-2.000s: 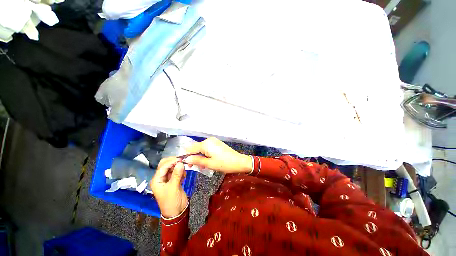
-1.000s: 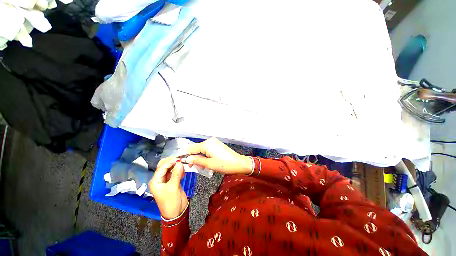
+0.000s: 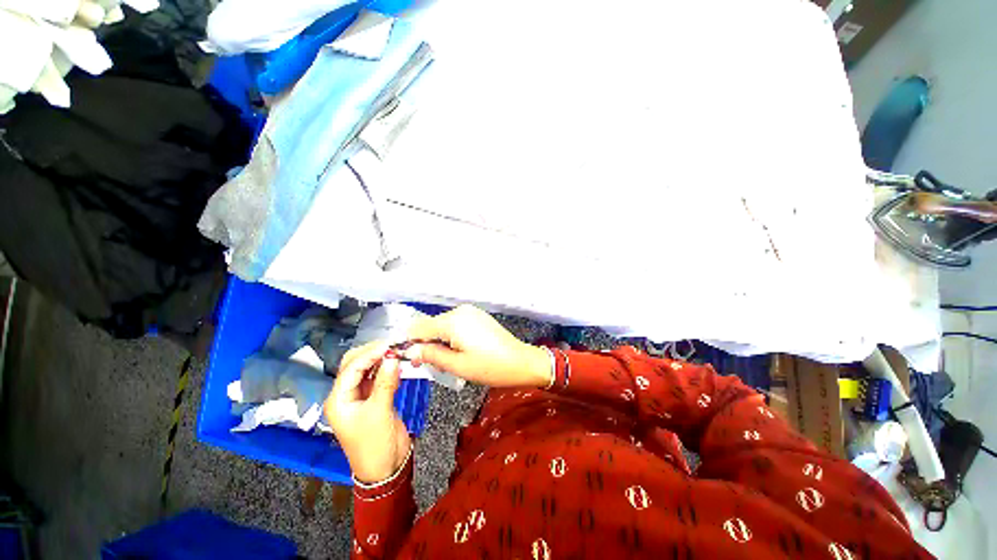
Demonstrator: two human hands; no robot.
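My left hand [image 3: 368,407] and my right hand [image 3: 472,346] meet fingertip to fingertip over the blue bin [image 3: 254,440], left of the table's near edge. Between the fingertips is a small item with a bit of red and dark [image 3: 396,353], mostly hidden by the fingers. It may be the pencil in a small sharpener; it is too small to tell. Grey and white cloth pieces [image 3: 286,377] lie in the bin below the hands.
The padded white table [image 3: 612,142] bears a folded light blue and grey panel bundle [image 3: 312,137] and a narrow dark strip [image 3: 373,208] at its left. A steam iron [image 3: 929,228] is at right. Black cloth [image 3: 109,197] hangs at left. A cluttered shelf is at lower right.
The view has shifted slightly since two seconds ago. Both hands stay together over the bin; the right hand's fingers have turned slightly around the small item.
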